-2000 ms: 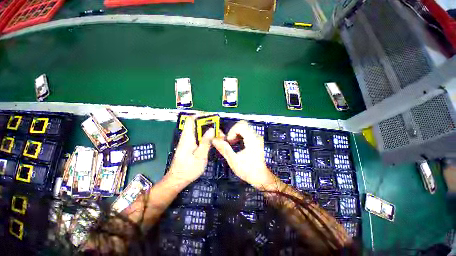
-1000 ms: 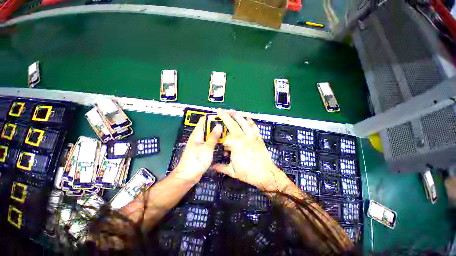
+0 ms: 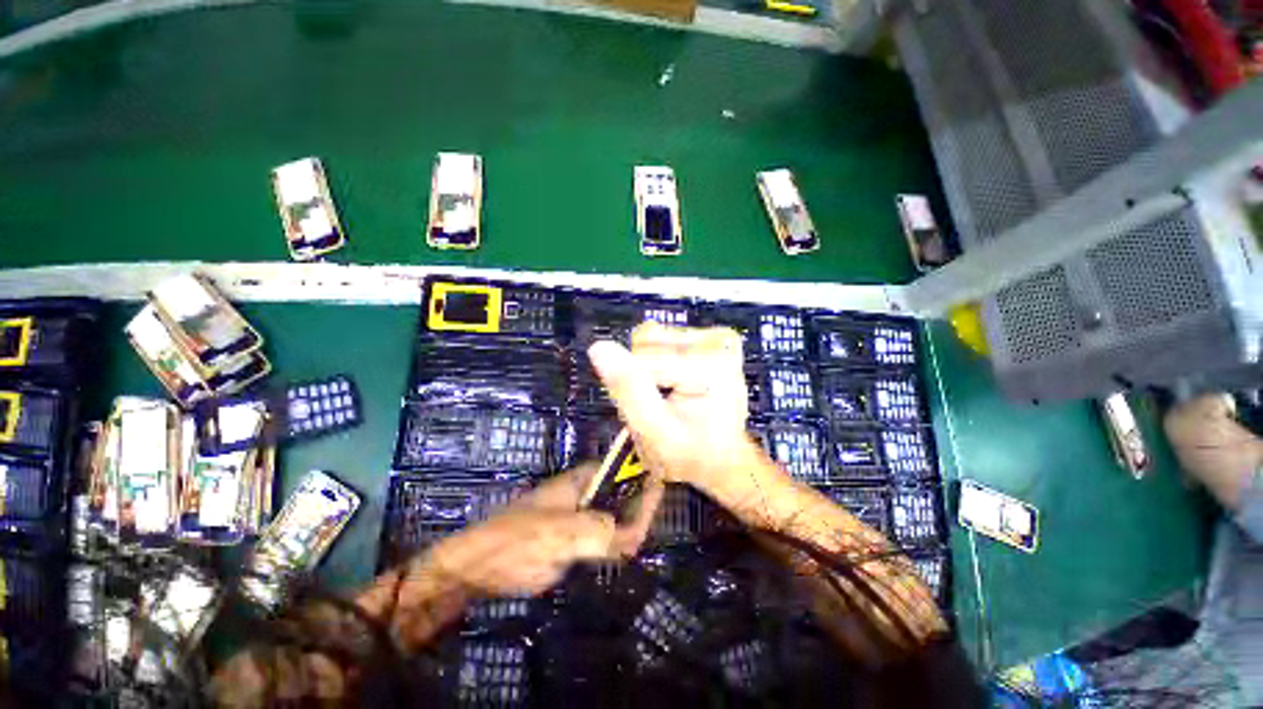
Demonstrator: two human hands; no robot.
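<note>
My left hand (image 3: 547, 537) holds a black front housing with a yellow frame (image 3: 630, 468), tilted, its pale edge upward, over the middle of the parts tray (image 3: 478, 377). My right hand (image 3: 688, 416) is just above it with fingers curled and the hand's lower side against the piece. Whether it grips anything is hidden. A housing with a yellow frame (image 3: 464, 308) lies in the tray's top left pocket. Black housings with pale keys (image 3: 893, 398) fill pockets at the right.
Phone board assemblies (image 3: 454, 201) lie spaced on the green conveyor belt (image 3: 554, 111) beyond a pale rail. A pile of board assemblies (image 3: 143, 464) and a loose keypad piece (image 3: 321, 406) are at left. A grey machine housing (image 3: 1067, 208) and another person's hand (image 3: 1215, 446) are at right.
The yellow-framed piece has come nearer me and is tilted. My left hand is lower; my right hand has curled up. Belt units have shifted left, and another person's hand shows more at right.
</note>
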